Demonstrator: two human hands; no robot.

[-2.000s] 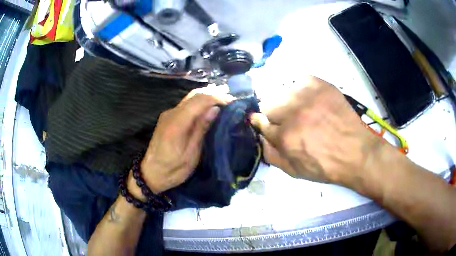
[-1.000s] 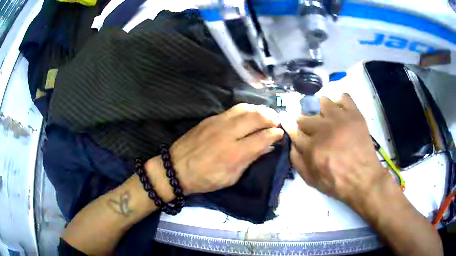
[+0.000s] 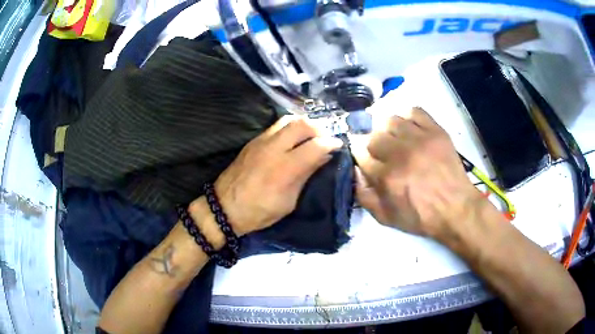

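The dark navy denim garment (image 3: 313, 212) lies on the white machine table, with its edge at the presser foot (image 3: 336, 124). Brown-olive striped fabric (image 3: 163, 124) is bunched with it on the left. My left hand (image 3: 271, 173) presses on the denim, its fingertips pinching the cloth just before the needle area. My right hand (image 3: 414, 173) is at the right side of the same edge, fingers curled, thumb side against the denim. Its fingertips are washed out by glare, but it grips the edge. The needle itself cannot be made out.
The white sewing machine head (image 3: 417, 39) spans the top. A black smartphone (image 3: 499, 117) and yellow-orange snips (image 3: 486, 182) lie to the right. A ruler strip (image 3: 339, 311) follows the near edge. A yellow-and-red packet (image 3: 81, 16) is at upper left, a blue piece (image 3: 392, 85) behind the needle.
The denim first lay curled up between my hands; now it lies flatter, with its edge running towards me. Both hands stay close together at the presser foot. The camera view has shifted.
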